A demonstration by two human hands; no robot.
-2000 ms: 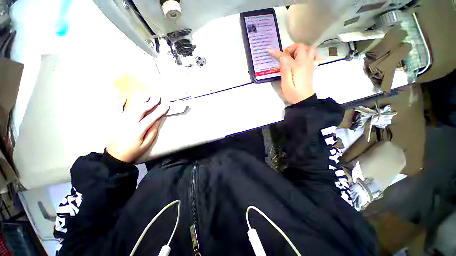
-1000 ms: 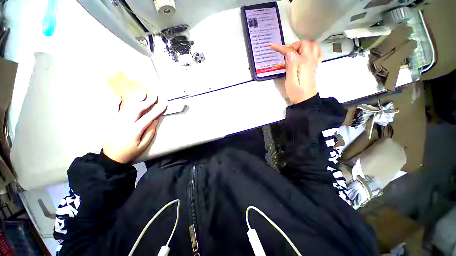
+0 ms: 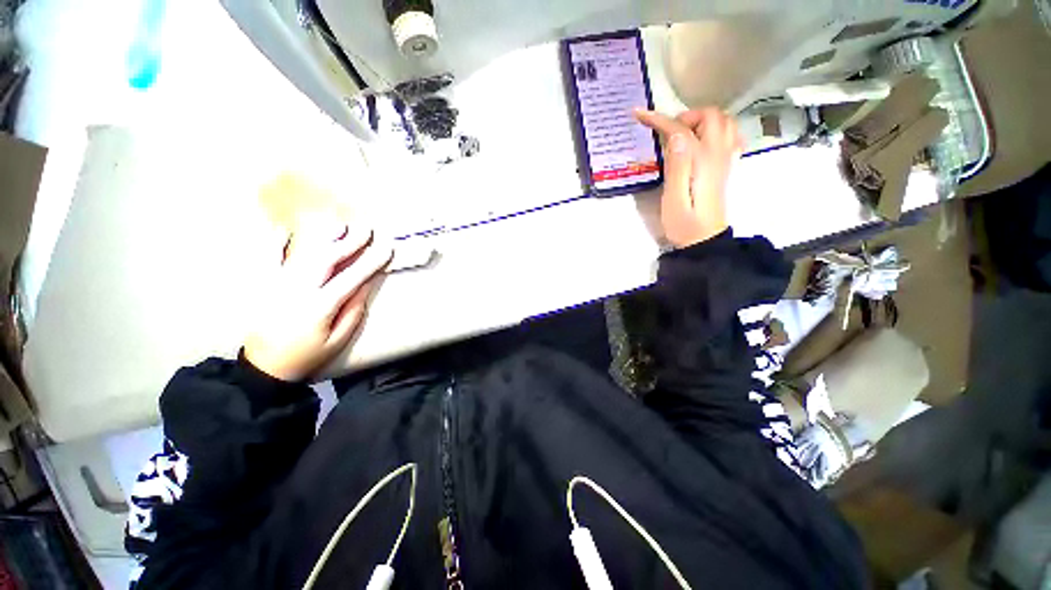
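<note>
A smartphone [image 3: 611, 127] with a lit page of text lies on the white machine bed, right of the needle area. My right hand [image 3: 697, 173] is beside it, its index finger extended over the screen's right edge; it holds nothing. My left hand [image 3: 323, 294] rests on the pale cloth or tabletop at left, fingers slightly bent. The glare there is strong, so I cannot tell whether anything is under the fingers. A large pale panel [image 3: 104, 288] lies at the left, blending with the table.
The presser foot area [image 3: 426, 115] is behind the left hand. The machine arm [image 3: 761, 46] spans the top. Small brown pieces [image 3: 893, 150] are stacked at the machine's right end. A tied bundle [image 3: 859, 277] and rolled pieces [image 3: 876, 386] lie below the right table edge. Brown panels [image 3: 17, 207] stand far left.
The view has shifted slightly. The right index finger stays at the phone, with small movements over the screen's right side. The left hand has stayed in place.
</note>
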